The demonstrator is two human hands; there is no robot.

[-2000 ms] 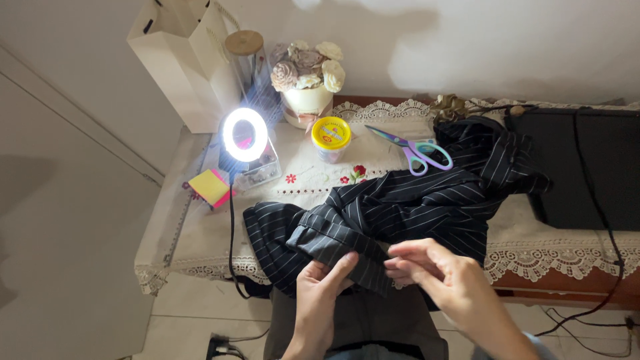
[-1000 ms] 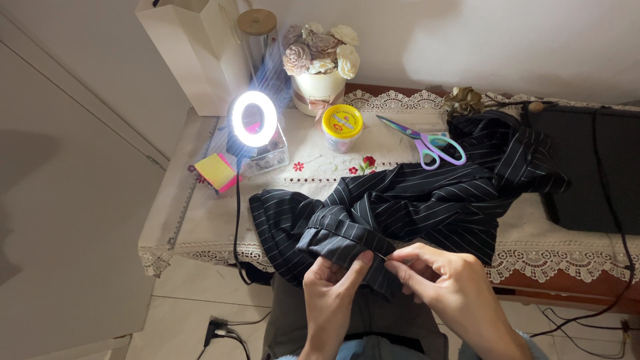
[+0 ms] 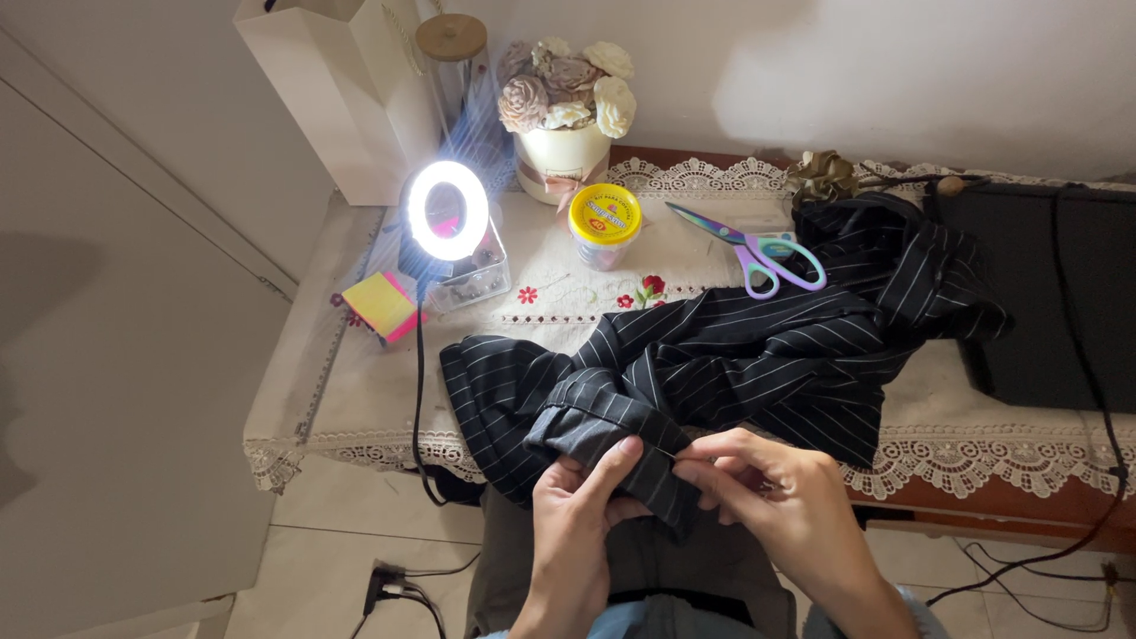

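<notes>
A black pinstriped garment (image 3: 745, 355) lies bunched over the table's front edge, one folded end raised above my lap. My left hand (image 3: 581, 506) grips that folded edge, thumb on top and fingers beneath. At the fold's right side, my right hand (image 3: 772, 497) pinches a thin needle (image 3: 662, 453) between thumb and forefinger, its tip side against the cloth. Whether thread runs from it is too small to tell. Scissors (image 3: 754, 253) with iridescent blades and purple-blue handles lie behind the garment, partly on it. A yellow-lidded sewing kit tub (image 3: 605, 226) stands to their left.
A lit ring lamp (image 3: 447, 211) stands by a clear plastic box (image 3: 479, 275) and sticky notes (image 3: 382, 306). Farther back are a paper bag (image 3: 346, 98), a wooden-lidded jar (image 3: 453, 40) and a flower pot (image 3: 561, 155). A black flat object (image 3: 1047, 302) and cables are at right.
My right hand was apart from the fold two seconds ago, with fingers loosely raised; it has moved in to the cloth's edge. My left hand keeps its hold on the fold.
</notes>
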